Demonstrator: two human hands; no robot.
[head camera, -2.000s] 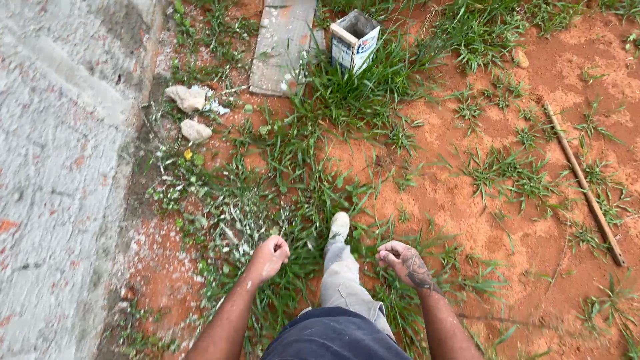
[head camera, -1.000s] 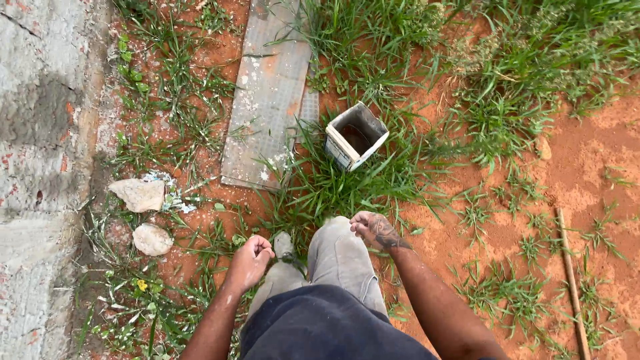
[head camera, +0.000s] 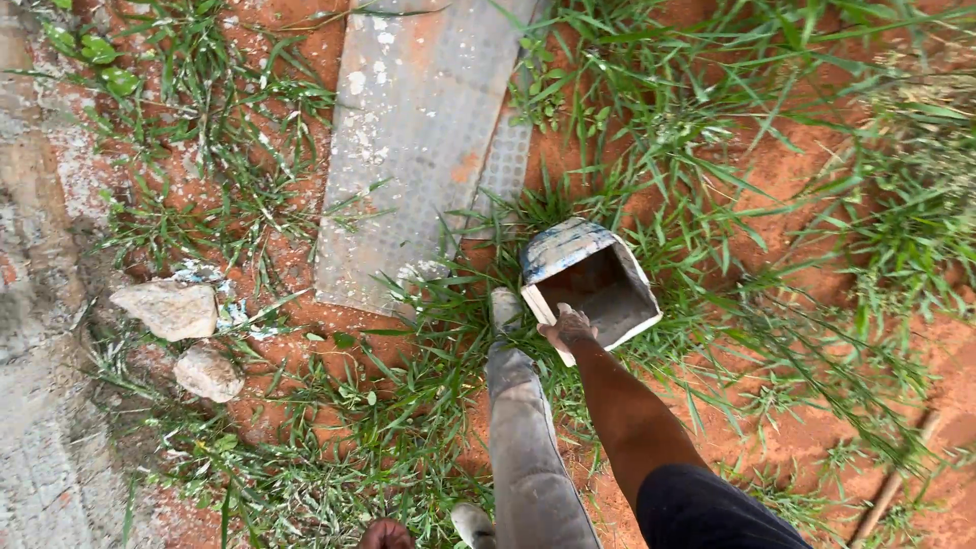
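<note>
A square plastic bucket (head camera: 587, 286), worn and paint-stained, stands tilted in the grass with its mouth toward me and grey residue inside. My right hand (head camera: 568, 328) grips its near left rim, the fingers over the edge. Only a small part of my left hand (head camera: 386, 535) shows at the bottom edge, beside my legs; its fingers look curled, and whether it holds anything is hidden.
A paint-spattered flat board (head camera: 412, 152) lies beyond my foot, left of the bucket. Two rocks (head camera: 174, 309) sit near the rough plastered wall (head camera: 38, 381) at left. A wooden pole (head camera: 896, 480) lies at lower right among grass tufts on red soil.
My right hand has reached forward to the bucket and taken hold of its rim; the bucket is now tipped. My left hand has dropped to the bottom edge. The view has moved closer.
</note>
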